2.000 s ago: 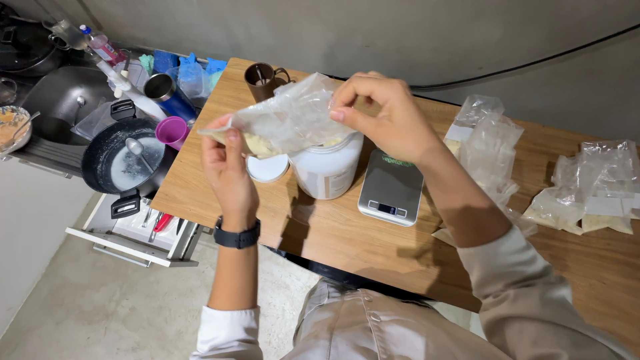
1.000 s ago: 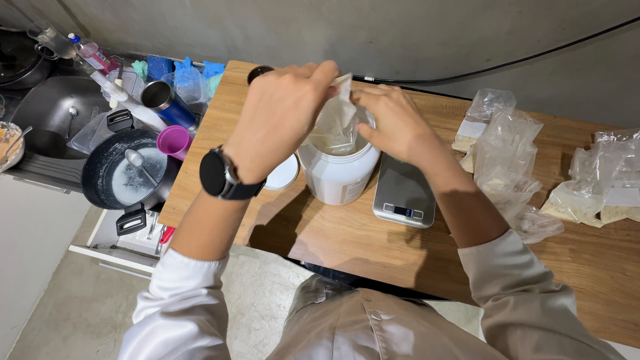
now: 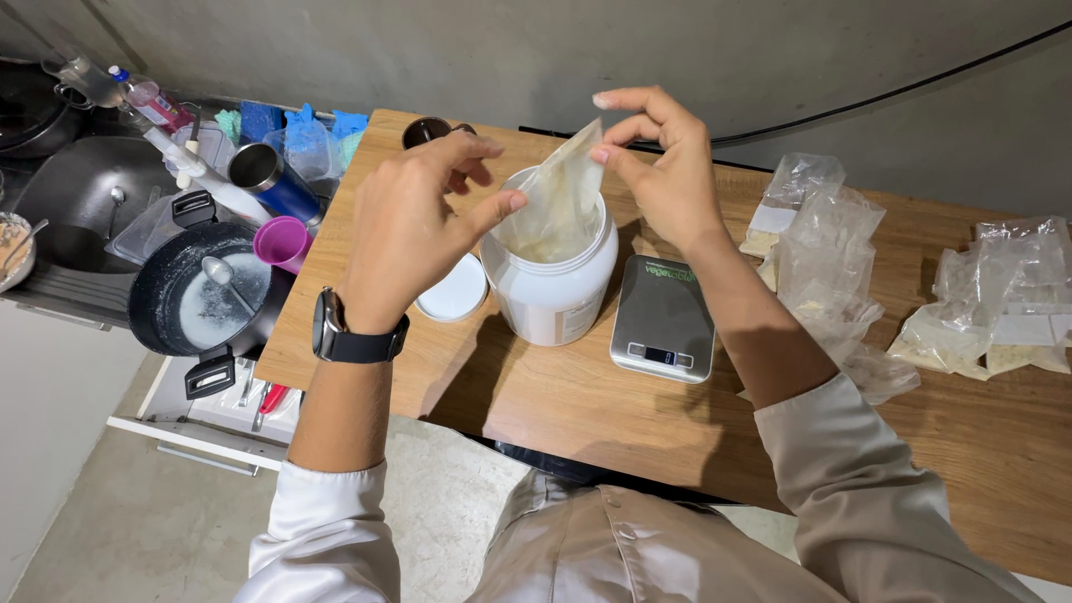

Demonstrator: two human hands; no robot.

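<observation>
A clear plastic bag (image 3: 557,201) with a little pale content stands in the mouth of a white plastic tub (image 3: 553,293), its top corner above the rim. My right hand (image 3: 662,159) pinches that top corner between thumb and fingers. My left hand (image 3: 427,218), with a watch on the wrist, is at the bag's left side, fingers apart; whether its thumb touches the bag is unclear. The tub's round white lid (image 3: 452,289) lies on the wooden table to the left. Right of the tub is a digital kitchen scale (image 3: 662,314) with its display lit.
Plastic bags of pale powder (image 3: 829,268) and further bags (image 3: 997,301) lie on the right. A brown mug (image 3: 425,131) stands at the back. To the left are a black pot (image 3: 151,306) with a spoon, a purple cup (image 3: 282,243), a blue tumbler (image 3: 280,188), a sink (image 3: 84,184) and an open drawer (image 3: 201,427).
The bag, held flat above the tub two seconds ago, now stands upright inside its mouth. My left hand has moved away from the bag's top, to the left and down, since a second ago.
</observation>
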